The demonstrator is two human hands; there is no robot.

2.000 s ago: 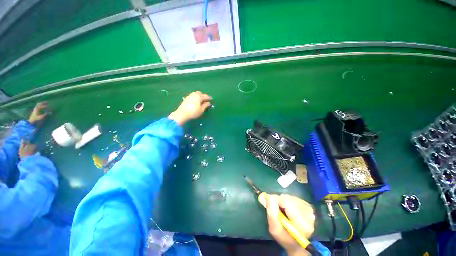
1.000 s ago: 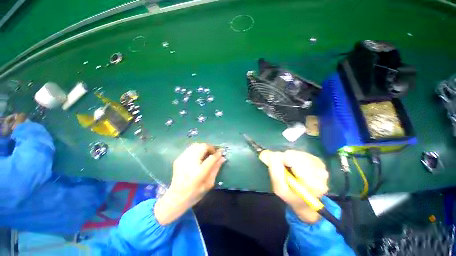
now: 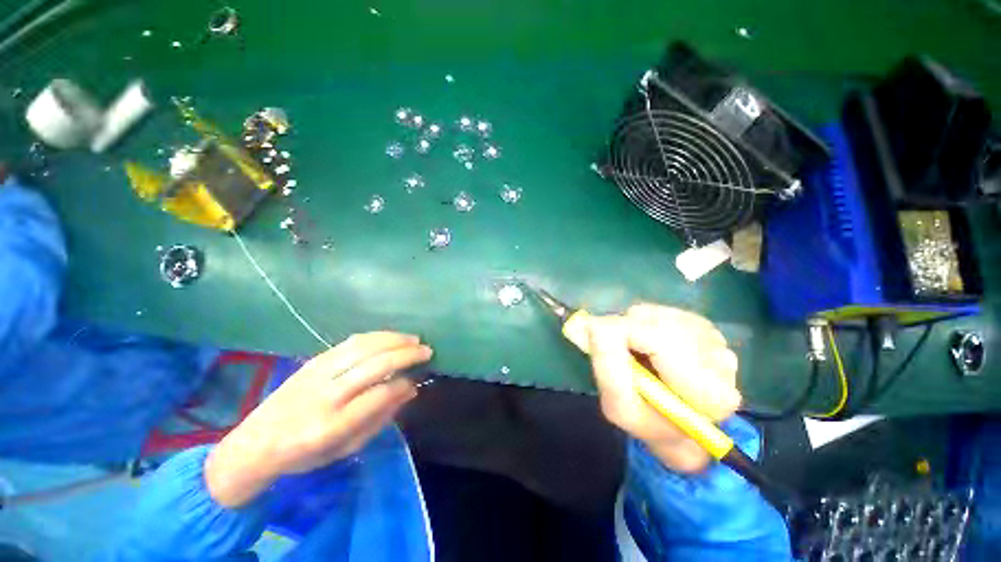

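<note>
My right hand (image 3: 667,379) grips the soldering iron (image 3: 683,408) by its yellow handle. The iron's tip points left, just beside a small round silvery board (image 3: 510,294) lying alone near the bench's front edge. My left hand (image 3: 329,404) is left of that board, over the front edge, fingers together. The thin solder wire (image 3: 274,288) runs from the yellow solder reel stand (image 3: 209,184) to this hand; a short silvery end shows by the fingertips. Several more small boards (image 3: 464,202) lie in a loose group behind the single one.
A black fan (image 3: 681,170) stands behind the iron, with white and tan pads (image 3: 703,260) before it. The blue soldering station (image 3: 818,236) is at right. Round housings (image 3: 179,265) lie left and far right. White rolls (image 3: 66,113) are far left. A blister tray (image 3: 878,525) is lower right. Another person's blue sleeve (image 3: 27,258) is at left.
My left hand came back from the far side of the bench to the single board, then moved left to the solder wire. The board now lies uncovered. The iron stays in my right hand. The view shifted.
</note>
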